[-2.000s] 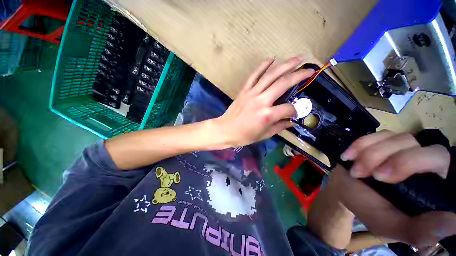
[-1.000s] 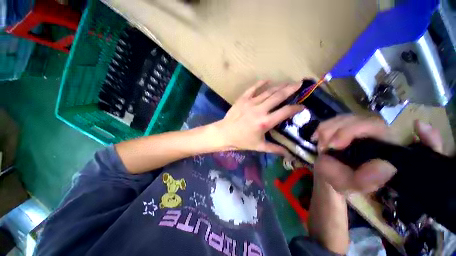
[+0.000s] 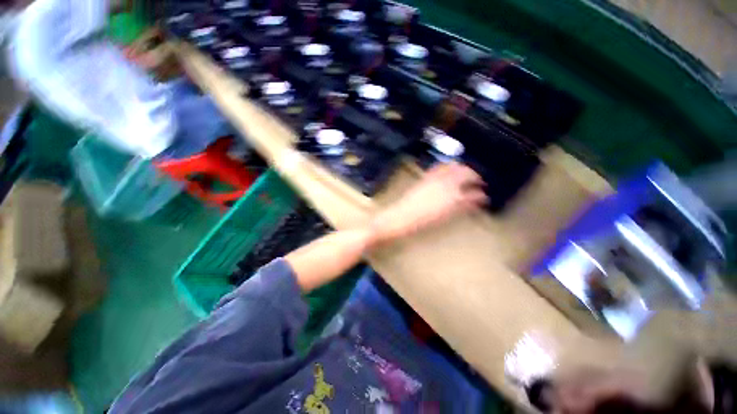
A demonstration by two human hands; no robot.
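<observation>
Black housings lie in rows on the bench, each with a bright round motor disc. My left hand is at the near edge of the nearest black housing, fingers bent against it; blur hides whether they grip it. My right hand is low at the right, strongly blurred and cut off by the frame edge. Something dark shows at its fingertips, too blurred to name. A pale blurred patch lies just above it.
The blue and silver screw feeder stands at the right on the tan bench. A green crate holding dark parts is beside my lap. A person in a pale sleeve is at the upper left, near a red stool.
The view has swung to show the housing rows. The housing under my hands is no longer in front of me. My left hand has reached away to the rows; my right is lower right.
</observation>
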